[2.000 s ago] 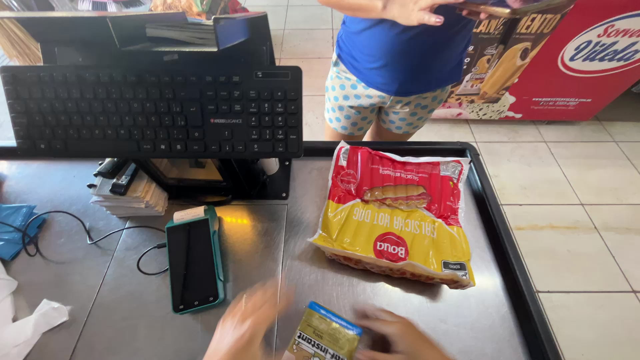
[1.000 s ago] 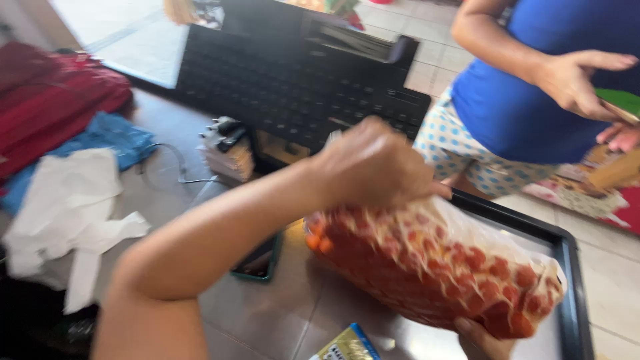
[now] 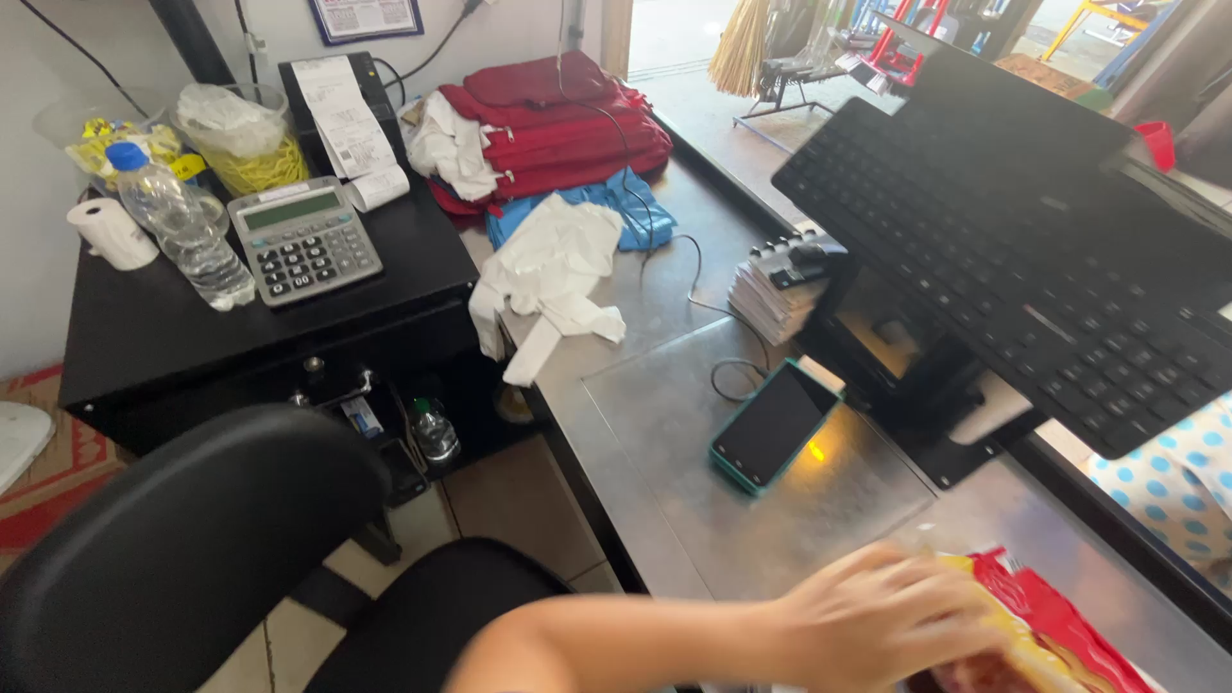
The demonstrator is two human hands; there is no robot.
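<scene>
At the lower right, my left hand is on the red and yellow plastic package of sausages, its fingers over the near edge; blur hides whether they grip it. The package lies partly outside the view at the bottom right. My right hand is out of sight. A payment terminal in a teal case lies on the metal counter, up and to the left of my left hand, with a yellow light glowing beside it.
A black keyboard on a stand overhangs the counter. White plastic bags, blue bags and a red backpack lie farther back. On the black cabinet are a calculator, a water bottle and a receipt printer. A black chair stands left.
The view has swung far left. A second ago the package was tilted up with its sausage side showing and both hands at it; now its red and yellow printed side shows. My right hand has left the view.
</scene>
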